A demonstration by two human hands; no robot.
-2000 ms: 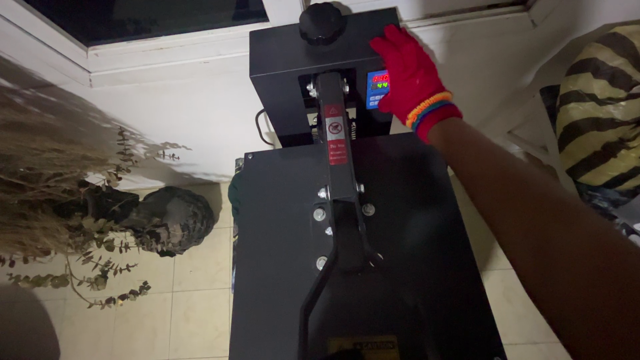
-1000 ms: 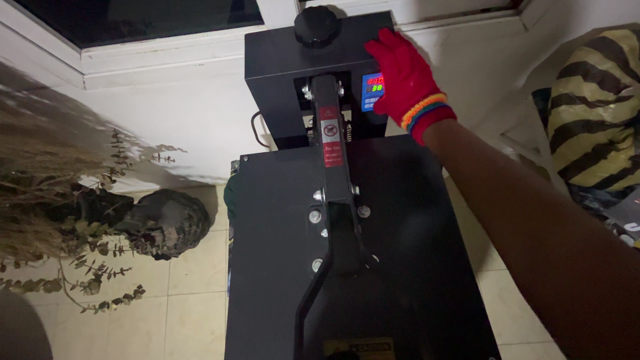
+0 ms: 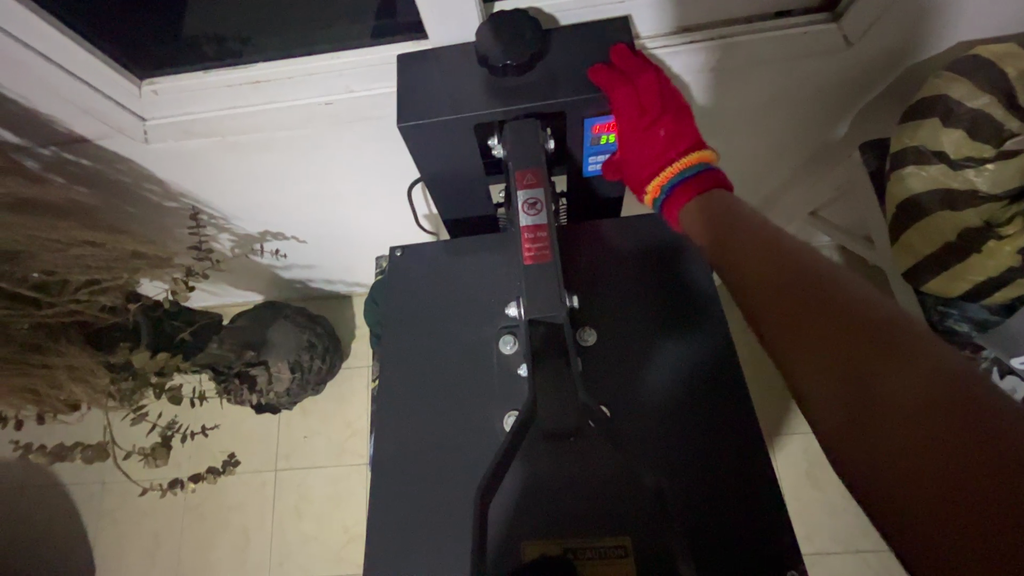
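Observation:
My right hand point(image 3: 660, 128), in a red knit glove with a striped cuff, rests on the right corner of the black control box point(image 3: 448, 96) of a heat press. Its fingers reach over the top edge, and its thumb is beside the lit digital controller point(image 3: 600, 146), partly covering it. A black knob point(image 3: 510, 42) stands on top of the box. The steel lever arm point(image 3: 538, 280) with a warning label runs down to a bent handle point(image 3: 500, 472) over the large black platen cover point(image 3: 656, 344). My left hand is not in view.
Dried foliage point(image 3: 56, 296) and a dark rounded object point(image 3: 280, 352) stand on the left above the tiled floor point(image 3: 320, 496). A window frame point(image 3: 272, 96) lies behind the press. At the right is a bag with dark and yellowish stripes point(image 3: 952, 176).
The green digits on the controller have changed. My right hand has stayed at the box's right corner.

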